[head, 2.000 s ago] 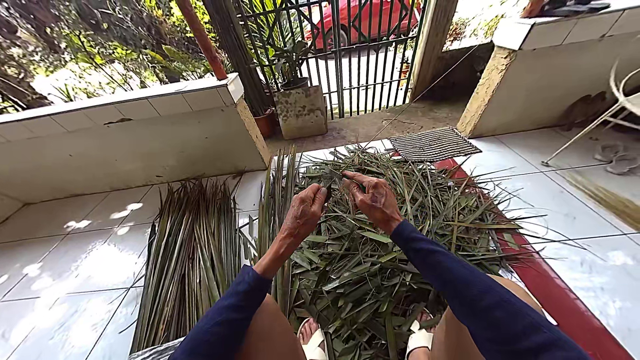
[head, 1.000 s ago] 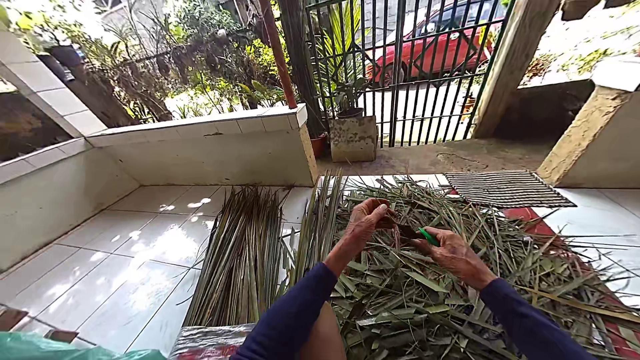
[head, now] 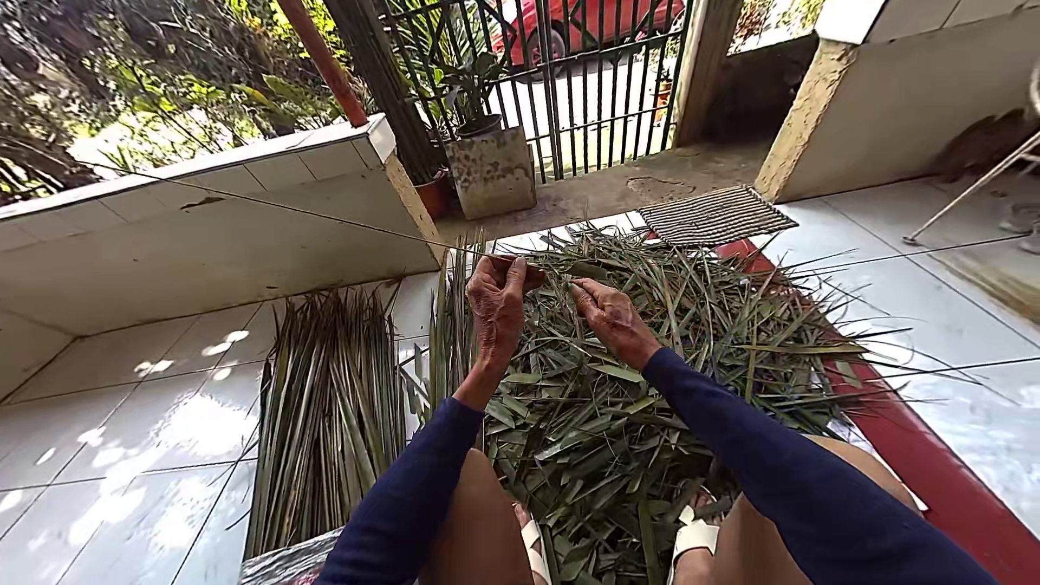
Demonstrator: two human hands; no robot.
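Note:
My left hand (head: 497,305) pinches a long thin leaf strip (head: 301,210), which runs from the fingers up to the left past the low wall. Close to its right, my right hand (head: 613,318) is closed on something small whose shape is hidden by the fingers. Both hands are over a wide heap of cut green leaf pieces (head: 593,439) between my feet. To the left, a bundle of long narrow leaves (head: 329,422) lies lengthwise on the tiled floor, and a narrower bunch of long leaves (head: 455,325) lies between it and the heap.
A striped mat (head: 715,215) lies behind the heap. Beyond stand a concrete planter (head: 491,172), a plant pot (head: 432,195) and a barred metal gate (head: 601,106). Low walls (head: 203,236) flank the opening. At the right edge is a metal chair leg (head: 967,191).
The long thin strip now extends left from my left hand. A green-handled tool seen in my right hand one second ago no longer shows. The view has swung about.

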